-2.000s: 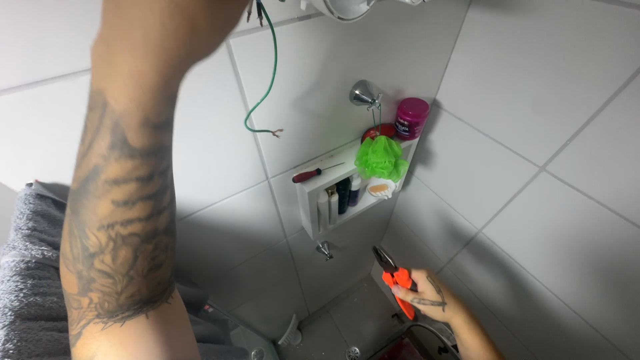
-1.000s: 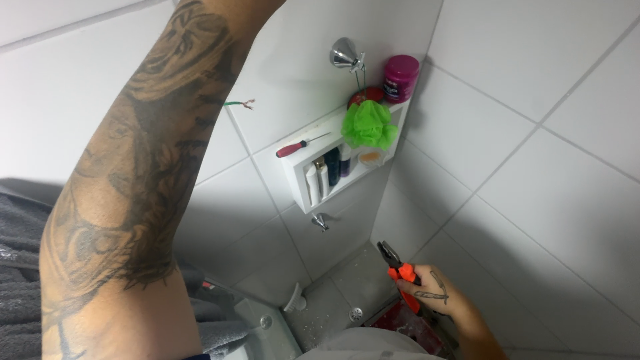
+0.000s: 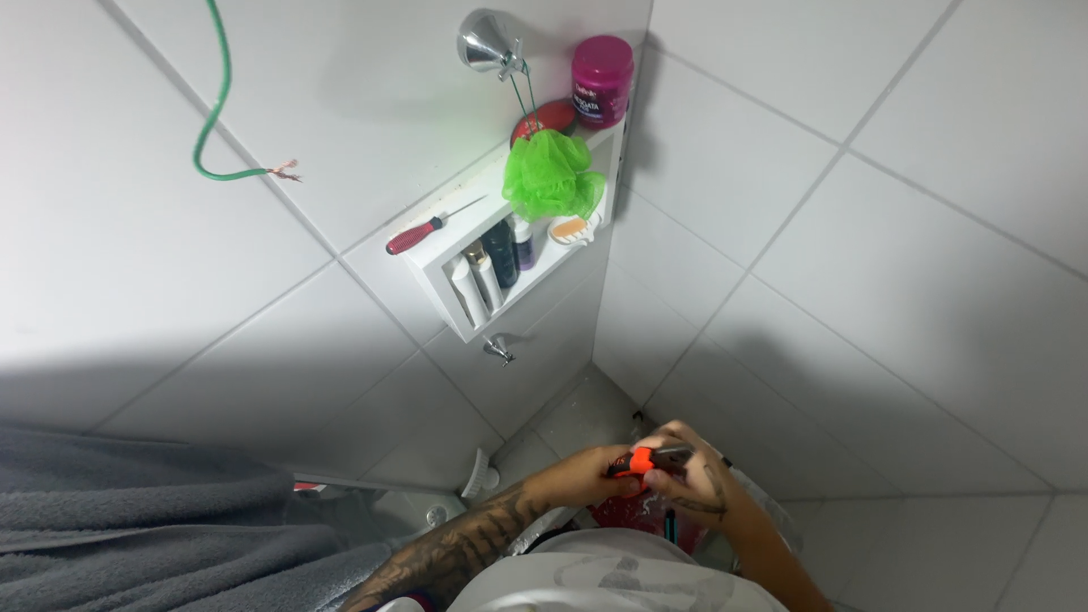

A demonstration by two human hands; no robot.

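Low in the view, in front of my torso, my left hand is closed on the handles of orange-and-black pliers. My right hand is at the same pliers, its fingers around them near the dark metal jaws, which point right. A green wire hangs at the upper left against the tiled wall, its bare copper strands frayed at the end. A screwdriver with a red and black handle lies on top of the white wall shelf.
A green mesh sponge hangs from a chrome valve beside a pink jar. Several bottles and a brush stand inside the shelf. A second small valve sits below. A grey towel hangs at lower left.
My left arm, raised earlier with its hand out of view, has come down, and the left hand now grips the pliers. The right hand held them alone before. The view has shifted.
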